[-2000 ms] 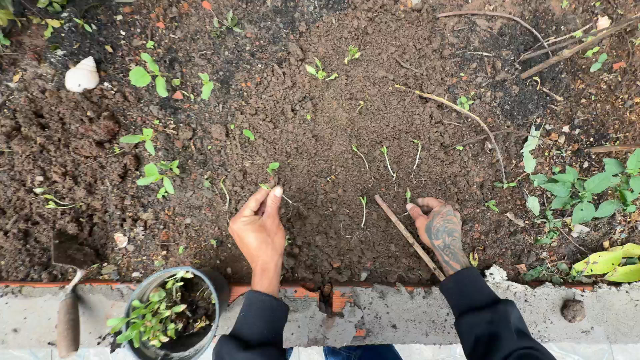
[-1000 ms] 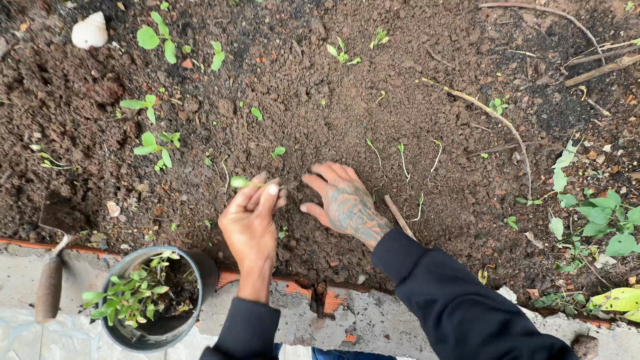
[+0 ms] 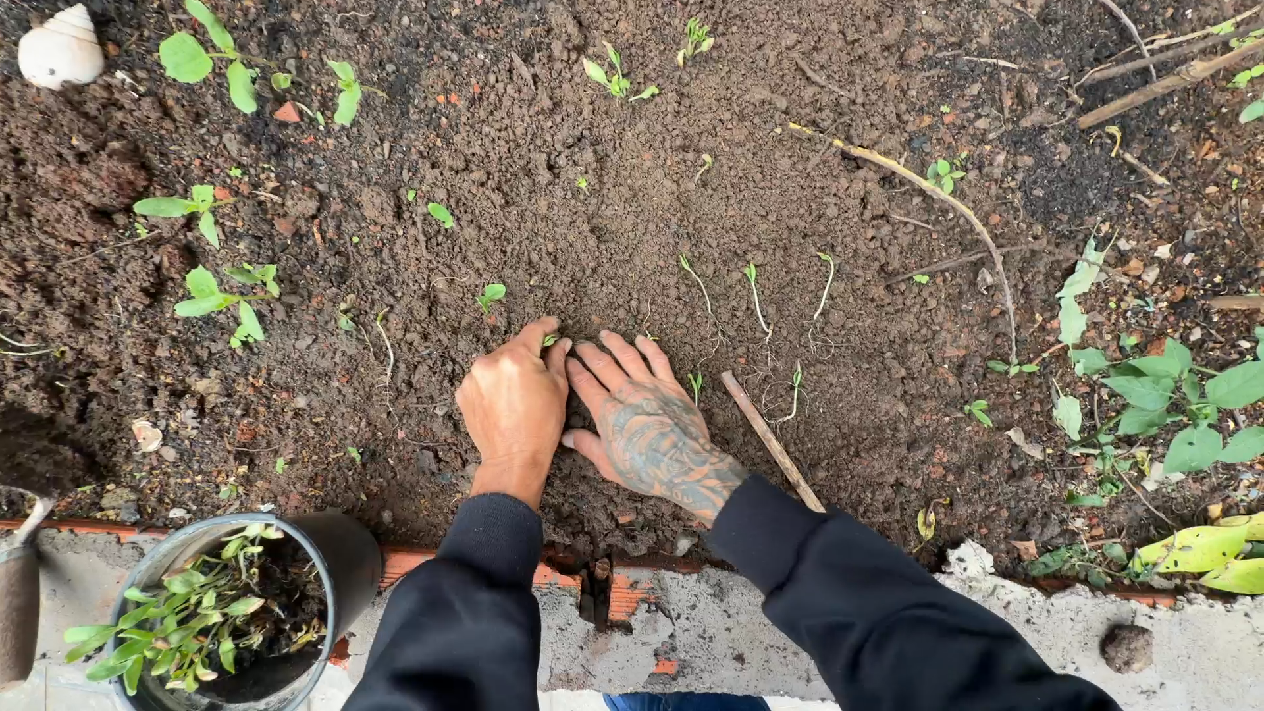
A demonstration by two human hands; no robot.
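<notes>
My left hand (image 3: 515, 405) pinches a small green seedling (image 3: 550, 340) between thumb and forefinger, low at the soil. Beside it my right hand (image 3: 657, 425) lies palm down on the brown soil (image 3: 612, 267), fingers spread, holding nothing visible. A wooden stick (image 3: 770, 439) lies right of that hand, its lower end by the sleeve. Several thin seedlings with bare pale roots lie on the soil to the right, among them one seedling (image 3: 757, 296) and another seedling (image 3: 796, 390). A small leafy seedling (image 3: 491, 295) stands just above my left hand.
A plastic pot (image 3: 354, 563) of seedlings stands at the lower left, near a hand trowel (image 3: 18, 602). A broken concrete and brick edging (image 3: 711, 622) runs along the bottom. A snail shell (image 3: 61, 47) lies upper left, a curved twig (image 3: 928, 188) and leafy plants (image 3: 1175, 395) on the right.
My right hand has left the stick and moved left to the soil beside my left hand. My left hand, raised with the seedling one second ago, is now down at the soil.
</notes>
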